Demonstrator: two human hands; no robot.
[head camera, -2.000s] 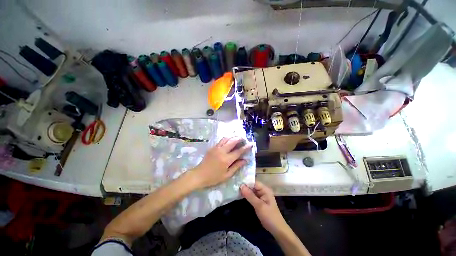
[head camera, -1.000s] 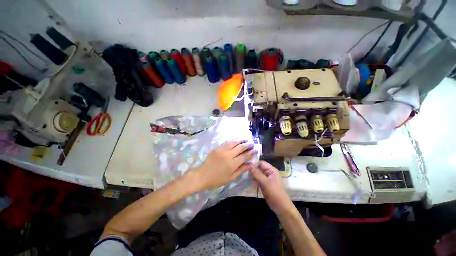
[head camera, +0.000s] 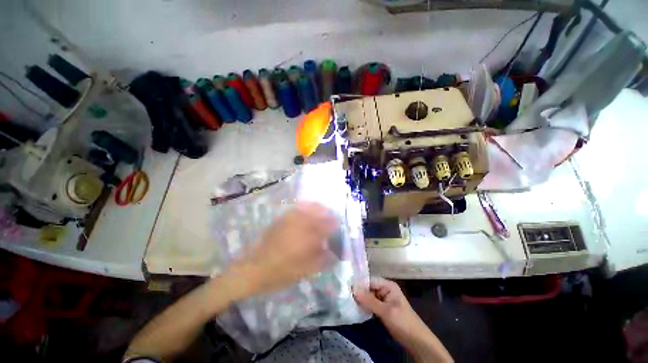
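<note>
The pale grey blotched garment piece (head camera: 284, 298) lies on the white table left of the overlock machine (head camera: 426, 113) and hangs over the front edge. Its right edge runs up to the brightly lit needle area (head camera: 348, 170). A dark patterned strip (head camera: 249, 193) shows at its upper left. My left hand (head camera: 305, 237), blurred, lies over the cloth left of the needle area; its fingers are unclear. My right hand (head camera: 380, 294) pinches the cloth's right edge near the table front.
An orange guard (head camera: 313, 131) stands left of the needle area. Thread spools (head camera: 288, 93) line the wall. Orange-red scissors (head camera: 132, 188) lie at left by a second sewing machine (head camera: 78, 186). A slim pinkish tool (head camera: 494, 215) and a metal-edged tray (head camera: 553, 238) are at right.
My left hand has moved left and is now blurred. My right hand has moved down toward the table front with the cloth edge. The cloth's upper part has shifted and folded. The camera view has shifted slightly.
</note>
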